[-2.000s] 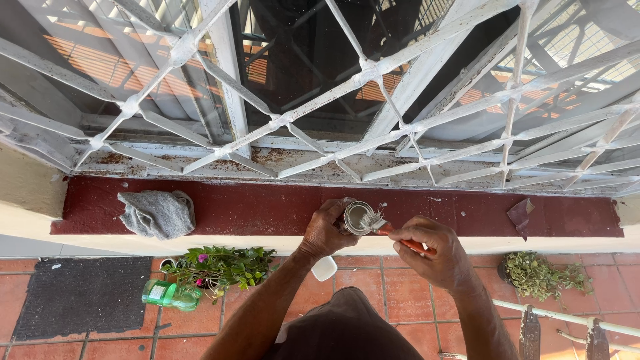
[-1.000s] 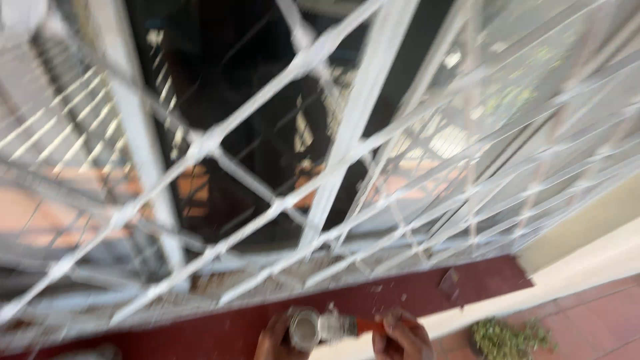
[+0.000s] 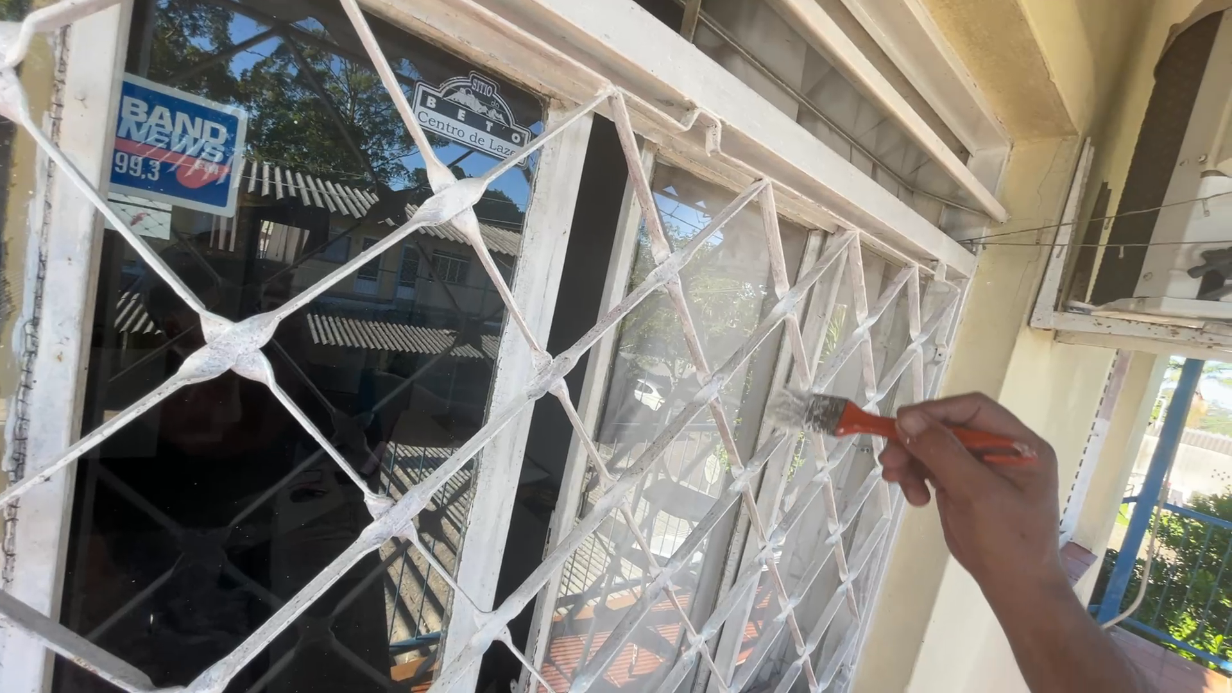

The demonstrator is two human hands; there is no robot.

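My right hand (image 3: 972, 462) grips the orange handle of a paintbrush (image 3: 866, 422) at the right of the head view. The brush points left, its bristles pale with paint, and they are at or just in front of the bars of a white metal window grille (image 3: 549, 375); whether they touch is hard to tell. The grille's diagonal bars meet at flattened joints, with patchy white paint on them. Behind it are glass panes (image 3: 318, 423) in white window frames (image 3: 525, 318). My left hand is outside the view.
Stickers (image 3: 178, 144) bearing writing are on the glass. A white metal rail (image 3: 731, 115) runs above the grille. At the right are a cream wall (image 3: 1030, 404), thin wires, a boxed unit in a wall opening (image 3: 1184, 250), a blue post (image 3: 1150, 491) and a railing before greenery.
The view has swung up from the red sill to the window grille. My right hand has raised the brush from beside the paint container. My left hand and the container have left the view.
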